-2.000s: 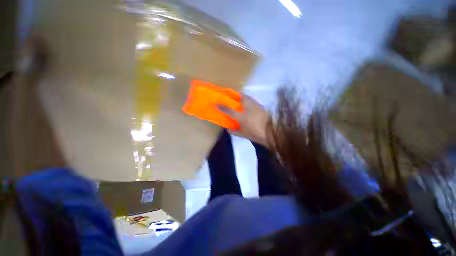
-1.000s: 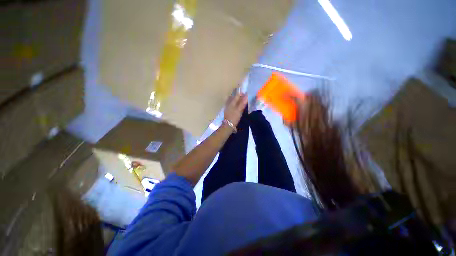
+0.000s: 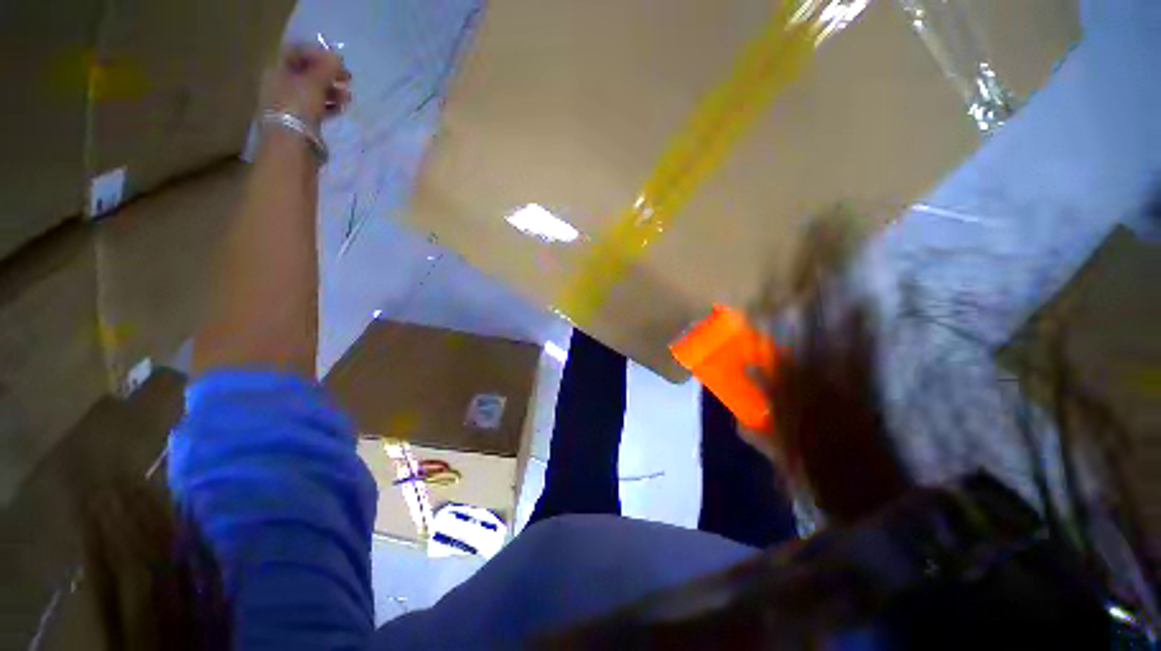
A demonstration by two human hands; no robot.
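Observation:
A large brown carton (image 3: 713, 153) with a yellow tape strip (image 3: 694, 159) along it fills the upper middle, its near corner above my legs. Clear glossy tape shows near its right side. The orange tape dispenser (image 3: 728, 363) is at the carton's near edge. My right hand (image 3: 761, 388) is on the dispenser, mostly hidden by hanging hair. My left hand (image 3: 307, 84) is raised at the upper left, away from the carton, with fingers curled. It is blurred, and I cannot tell whether it holds anything.
A smaller carton (image 3: 439, 388) with a white label stands on the floor at lower left. Scissors (image 3: 430, 472) and a white object with black marks (image 3: 467, 529) lie beside it on a cardboard surface. Stacked cartons (image 3: 166, 76) stand at far left. Another carton (image 3: 1105, 318) is at the right edge.
The large carton shows further right in the view and is turned. My left hand has moved from beside its near edge to the upper left. The dispenser now appears lower.

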